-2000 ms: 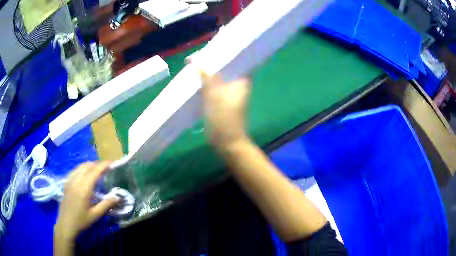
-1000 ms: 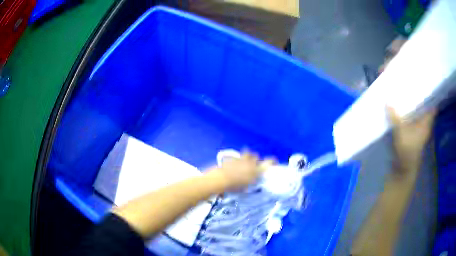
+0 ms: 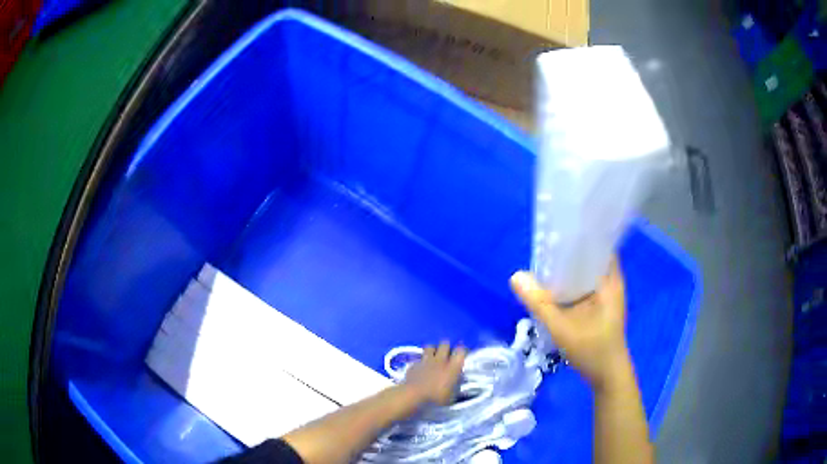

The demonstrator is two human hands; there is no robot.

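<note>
My right hand (image 3: 585,317) holds a white power strip (image 3: 594,172) by its lower end, raised and roughly upright over the right part of the blue plastic tub (image 3: 408,77). The strip is slightly blurred. My left hand (image 3: 435,373) is low inside the tub, over coiled white power cords (image 3: 490,390); its fingers are partly hidden, and whether they grip a cord cannot be told. Several white power strips (image 3: 263,362) lie side by side in the tub's lower left, partly behind my left forearm. Their cords bunch at the right end, with white plugs (image 3: 519,422) among them.
The green bench surface (image 3: 100,100) with its dark edge (image 3: 68,217) runs along the left of the tub. A cardboard box (image 3: 490,45) stands behind the tub. Grey floor (image 3: 725,299) shows at the right, with blue and dark items at the far right edge.
The view turned from the bench to the tub. Since the last earlier frame, the held strip moved left over the tub and became more upright. My left hand moved slightly down among the cords.
</note>
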